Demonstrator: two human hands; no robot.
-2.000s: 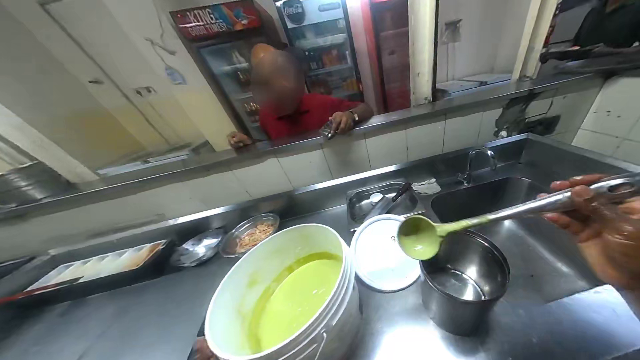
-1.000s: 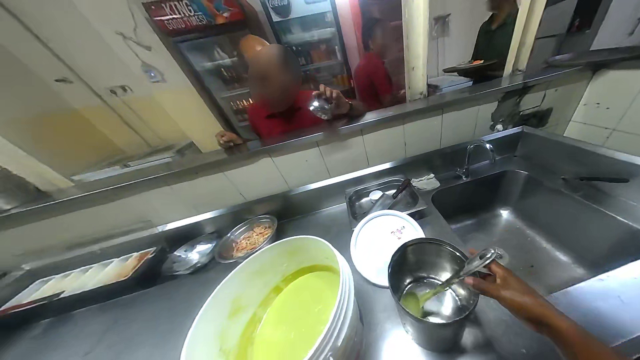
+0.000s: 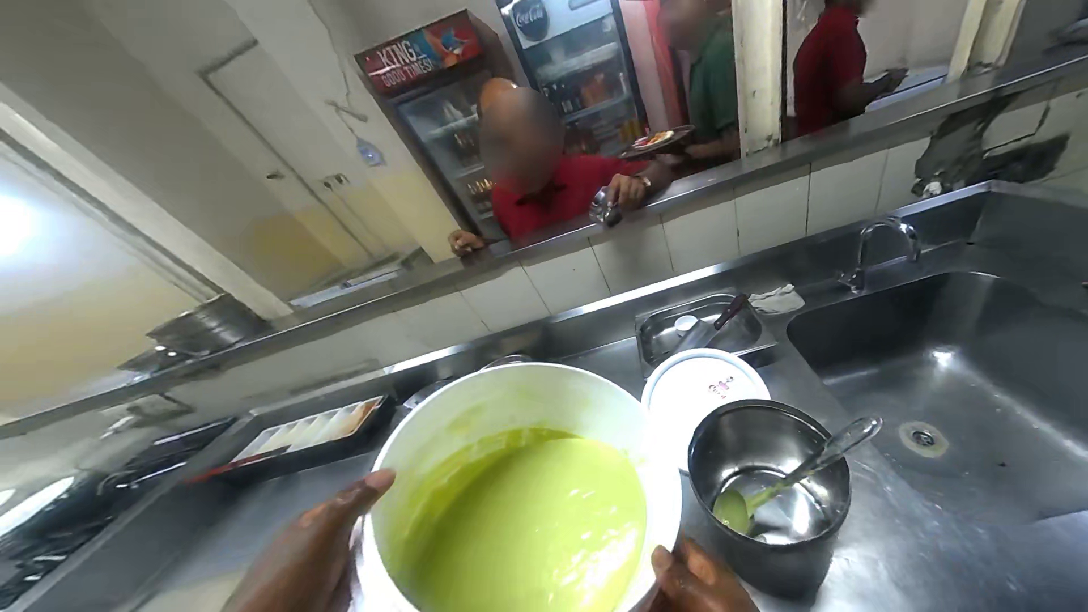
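Observation:
Both hands hold a white plastic bucket (image 3: 527,391) of green liquid (image 3: 531,518), which tilts toward me. My left hand (image 3: 319,540) grips its left side, thumb near the rim. At the lower right side, my right hand (image 3: 701,578) has its fingers against the bucket wall. Just right of the bucket stands a steel pot (image 3: 765,552). A metal ladle (image 3: 803,472) leans inside it, its bowl coated green and its handle over the rim. Behind the pot lies a round white lid (image 3: 693,387), partly hidden by the pot and the bucket.
A steel sink (image 3: 952,399) with a faucet (image 3: 884,246) is at right. Behind the lid sit a steel tray (image 3: 650,340) with a knife (image 3: 710,327) and a cloth (image 3: 778,299). A sectioned container (image 3: 314,429) lies left. Across the ledge (image 3: 595,229), a person in red (image 3: 552,200) leans, holding a metal object.
My right hand has let go of the ladle, left in the pot, and moved to the bucket. The bucket now appears raised and tilted. A person in green with a plate has come into view behind.

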